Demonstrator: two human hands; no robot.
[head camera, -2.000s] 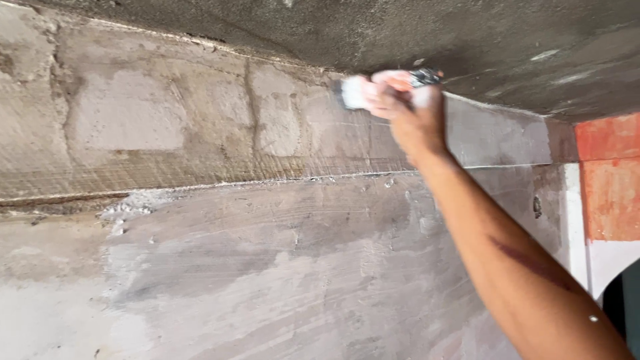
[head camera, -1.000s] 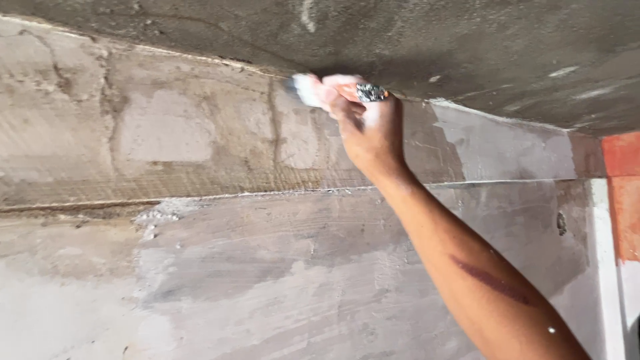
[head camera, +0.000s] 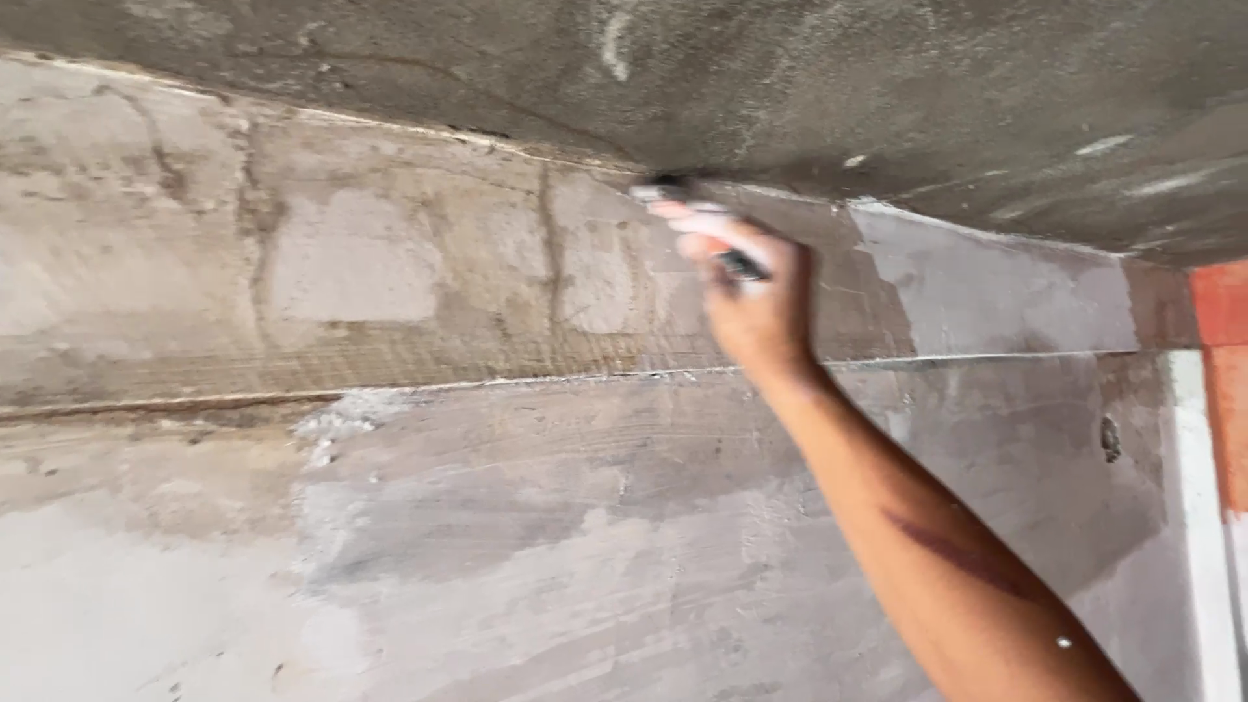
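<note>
My right hand (head camera: 760, 292) is raised and closed around a putty knife (head camera: 694, 216), blurred by motion. Its blade end points up and left, at the upper edge of the wall band (head camera: 356, 255), close to where it meets the rough grey ceiling (head camera: 877, 88); whether it touches is not clear. White compound coats part of the tool and the fingers. Right of the hand, a pale smooth patch (head camera: 994, 283) covers part of the band. My left hand is not in view.
Below the band, a ledge line (head camera: 546, 378) crosses the wall (head camera: 585, 585). Lumps of white compound (head camera: 351, 414) cling beneath it at left. A small hole (head camera: 1111, 439), a white vertical strip (head camera: 1204, 546) and an orange-red wall (head camera: 1224, 390) are at right.
My right hand moved left along the top of the band, then back a little to the right, still gripping the tool. The view has shifted somewhat.
</note>
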